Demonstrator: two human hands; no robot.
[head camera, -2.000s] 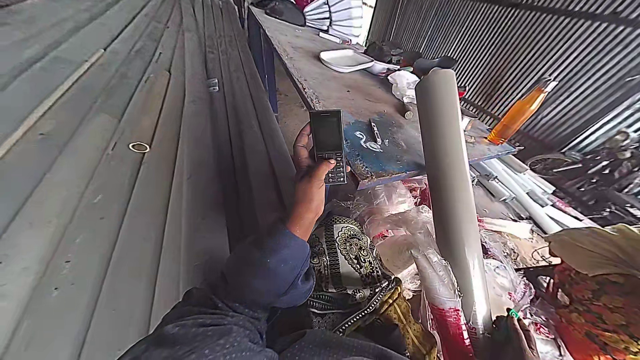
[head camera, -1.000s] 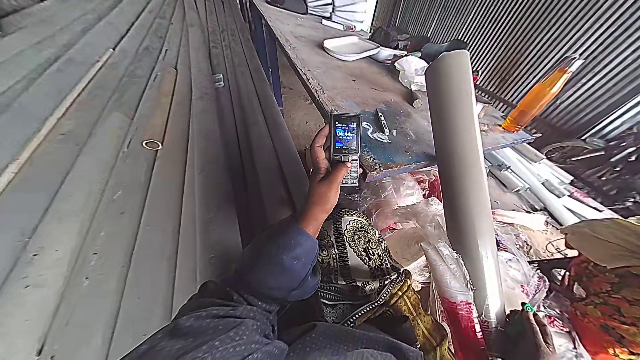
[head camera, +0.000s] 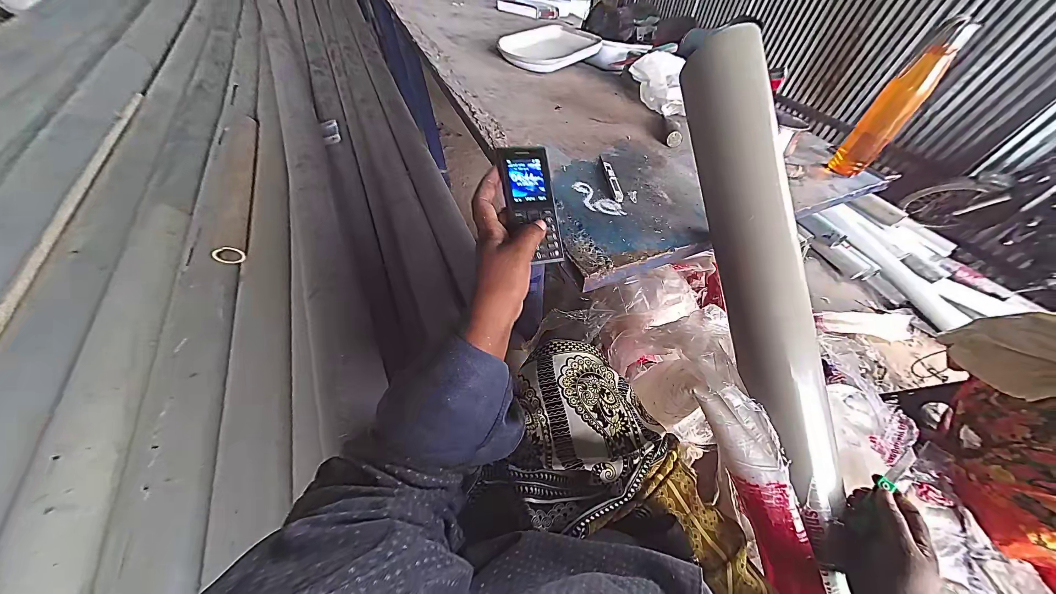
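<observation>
My left hand (head camera: 503, 256) holds a keypad mobile phone (head camera: 532, 206) upright near the corner of the workbench. Its thumb rests on the keys, and the screen is lit. At the lower right, my right hand (head camera: 887, 536) is closed around a small green-handled tool (head camera: 885, 484), mostly hidden in the fingers. That hand is beside the lower end of a thick grey roll or tube (head camera: 755, 272), which leans upright. Plastic wrapping with red print (head camera: 771, 520) lies against the tube's left side. Patterned black, white and yellow cloth (head camera: 586, 404) covers my lap.
Long grey metal lengths (head camera: 190, 330) fill the left side. On the workbench (head camera: 495, 49) are a white tray (head camera: 549, 47), a cutter-like tool (head camera: 611, 179) and an orange bottle (head camera: 899, 103). A person in orange patterned clothing (head camera: 1002, 462) is at the right edge. White tubes (head camera: 899, 256) lie behind.
The phone's screen was dark two seconds ago and is lit now. My left hand holds the phone throughout, with the thumb on the keys.
</observation>
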